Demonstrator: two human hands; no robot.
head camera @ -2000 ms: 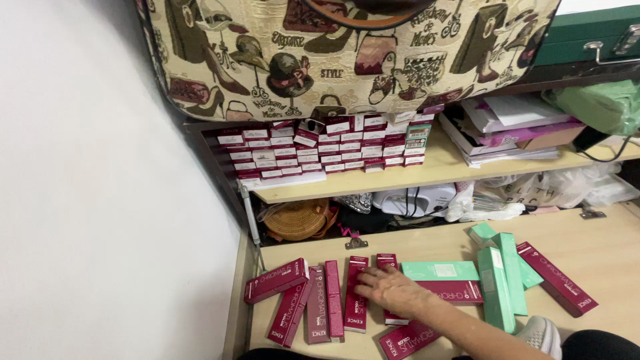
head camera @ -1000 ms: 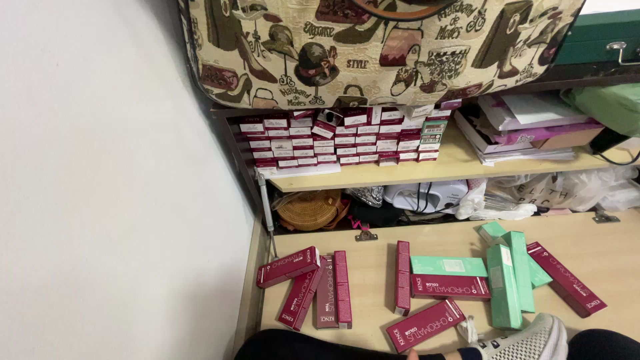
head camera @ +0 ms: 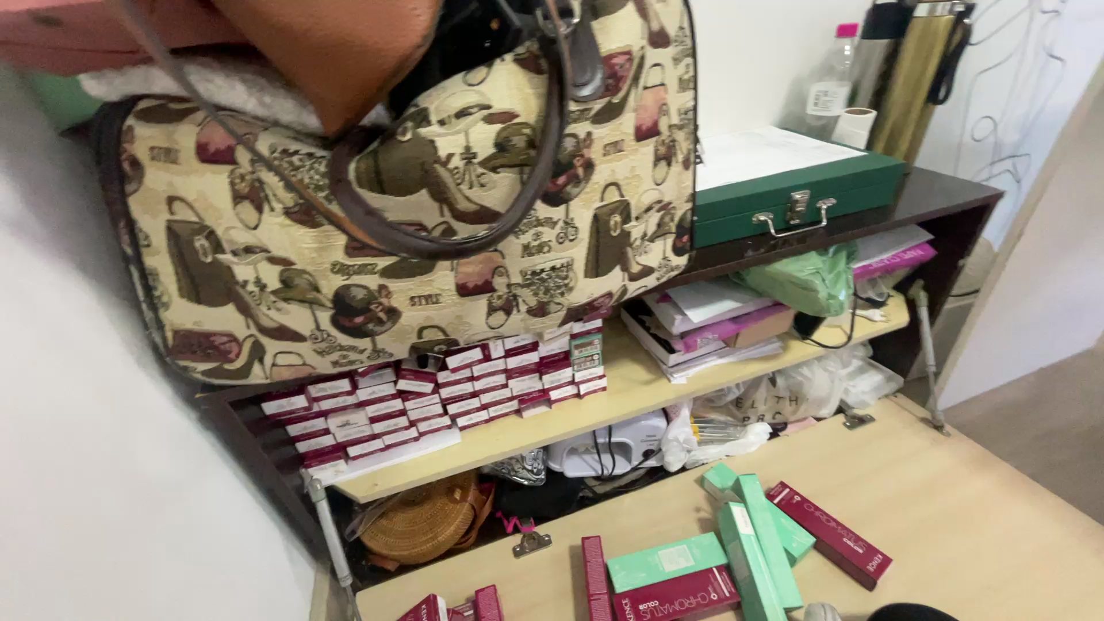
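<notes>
Neither of my hands shows in the head view. Long maroon cartons lie on the fold-down wooden panel: one (head camera: 830, 535) at the right, one (head camera: 595, 576) upright in the picture near the middle, and one (head camera: 677, 595) beside a mint-green carton (head camera: 668, 559). Several more mint-green cartons (head camera: 752, 561) are piled crosswise to the right of these. Parts of other maroon cartons (head camera: 487, 604) show at the bottom edge. On the shelf above, many small maroon-and-white box ends (head camera: 466, 379) are stacked in rows, with green ones (head camera: 586, 352) at their right end.
A patterned fabric bag (head camera: 414, 293) overhangs the stacked boxes. Beside it sits a green case (head camera: 798, 198). Papers (head camera: 707, 319) and a green plastic bag (head camera: 802, 280) occupy the shelf. Below are a round woven bag (head camera: 427, 522) and a white appliance (head camera: 604, 444). A support strut (head camera: 328, 526) stands left.
Two seconds ago a hand was on a maroon carton among those on the panel; one second ago the hand and that carton were gone from there. The view has since swung up and right.
</notes>
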